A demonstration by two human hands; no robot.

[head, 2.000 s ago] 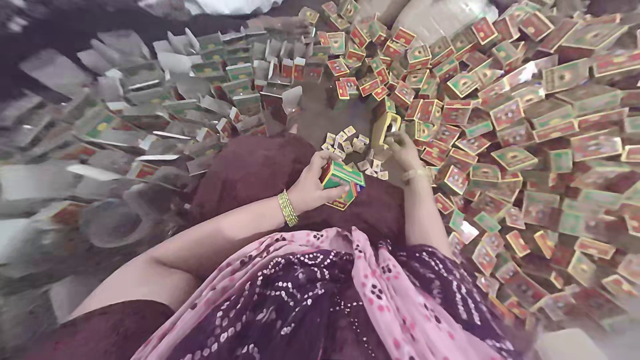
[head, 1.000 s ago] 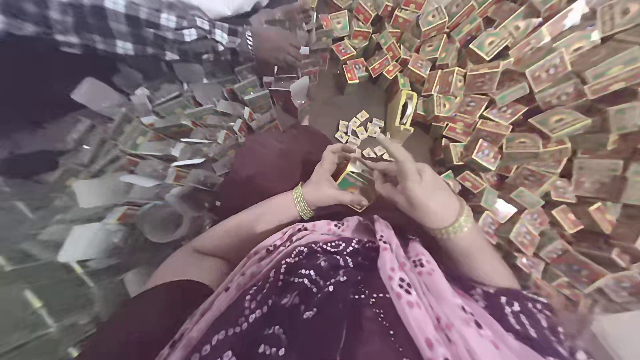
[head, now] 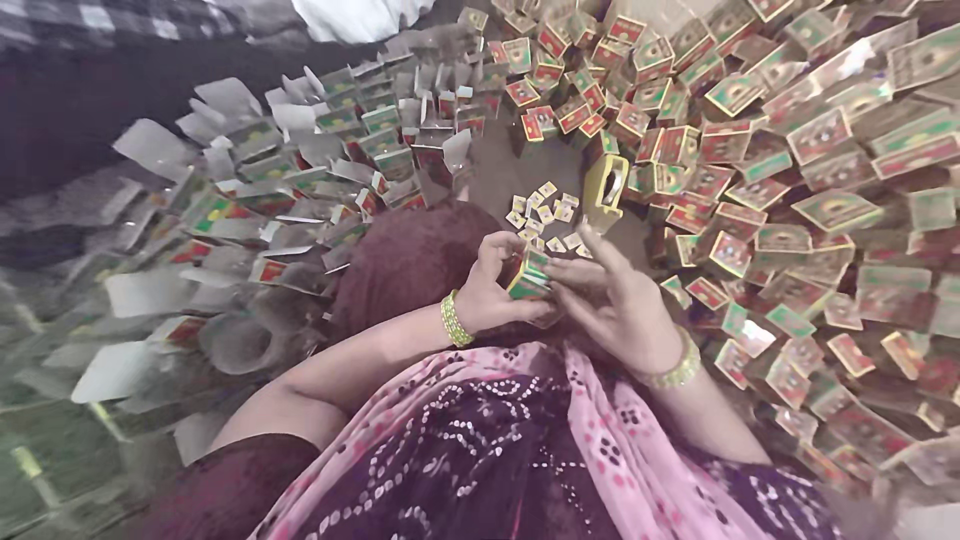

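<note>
My left hand (head: pixel 495 289) holds a small green and yellow printed cardboard box (head: pixel 531 271) upright between thumb and fingers, above my lap. My right hand (head: pixel 611 300) is spread beside it, its fingertips at the box's right edge; whether they press on it cannot be told. Just beyond the hands lies a loose group of small pale square pieces (head: pixel 545 214) with printed marks. To their right stands a yellow box (head: pixel 606 184) with an oval window.
Many red and green printed boxes (head: pixel 731 255) cover the floor at the right and far side. At the left lie heaps of boxes with raised pale flaps (head: pixel 292 116). Dark cloth and a checked cloth (head: pixel 150 21) show at the top left.
My right hand has come from the yellow box to the small box in my left hand. Another person's hand, at the top a second ago, is no longer seen there.
</note>
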